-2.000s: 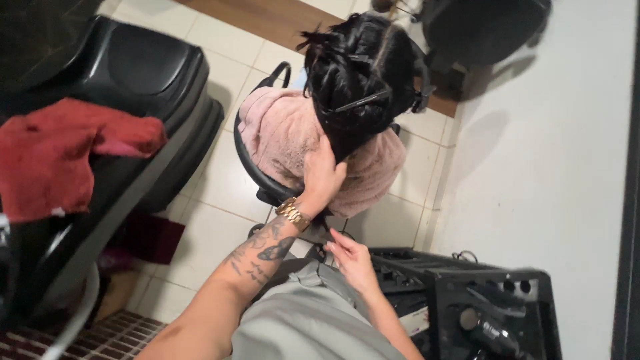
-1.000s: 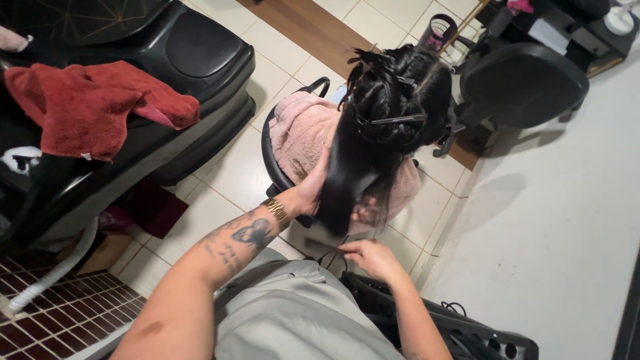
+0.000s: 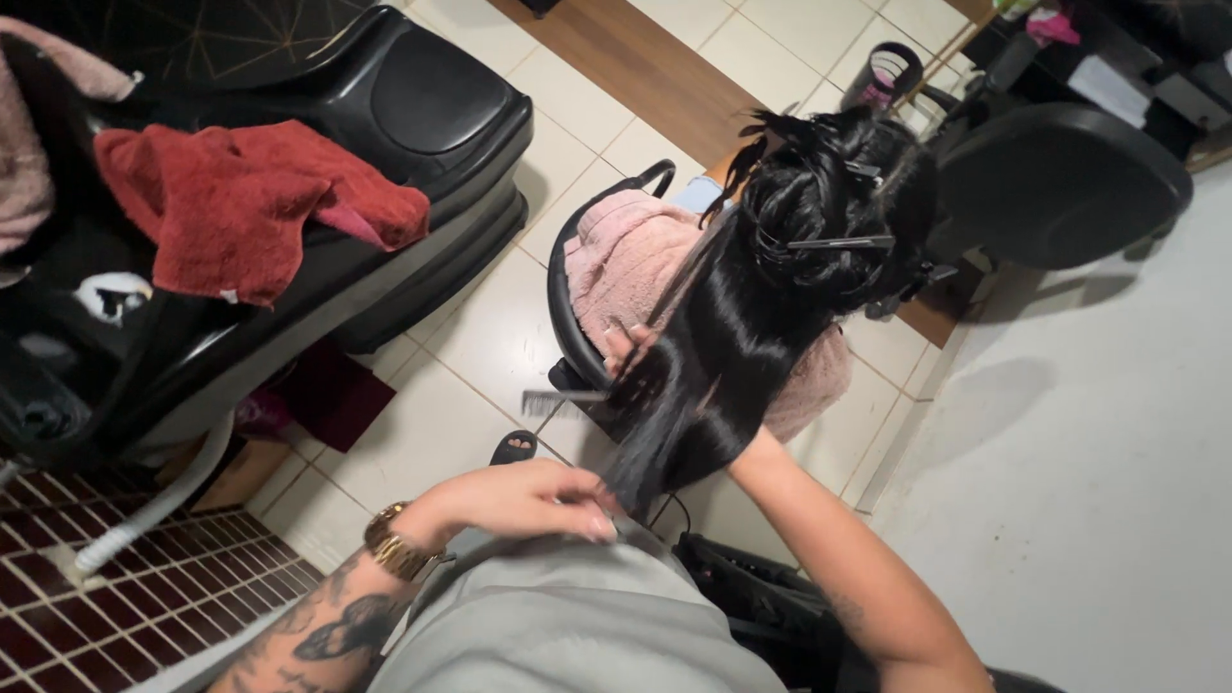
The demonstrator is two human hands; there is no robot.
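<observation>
Long straight black hair [image 3: 731, 337] hangs down the back of a seated person, with the upper part pinned up by metal clips [image 3: 839, 243]. My left hand [image 3: 544, 500] is at the lower ends of the hair, fingers bent; whether they grip the strands is unclear. My right forearm passes under the hair from the lower right. Fingers of my right hand [image 3: 628, 348] show at the hair's left edge, while the palm is hidden. A dark comb [image 3: 563, 398] sticks out to the left beside that hand, its grip covered by hair. A pink towel [image 3: 630, 255] covers the person's shoulders.
The person sits in a black-framed chair [image 3: 568, 318]. At left, a red towel [image 3: 231, 202] lies on a black salon washing unit [image 3: 433, 96]. Another black chair [image 3: 1068, 183] stands upper right, near a white wall [image 3: 1088, 462]. A black trolley [image 3: 760, 597] is low by my right arm.
My left hand has moved from the middle of the hair down to its ends. My right hand has gone under the hair to its left side, and the comb now shows there. The hair is spread wider.
</observation>
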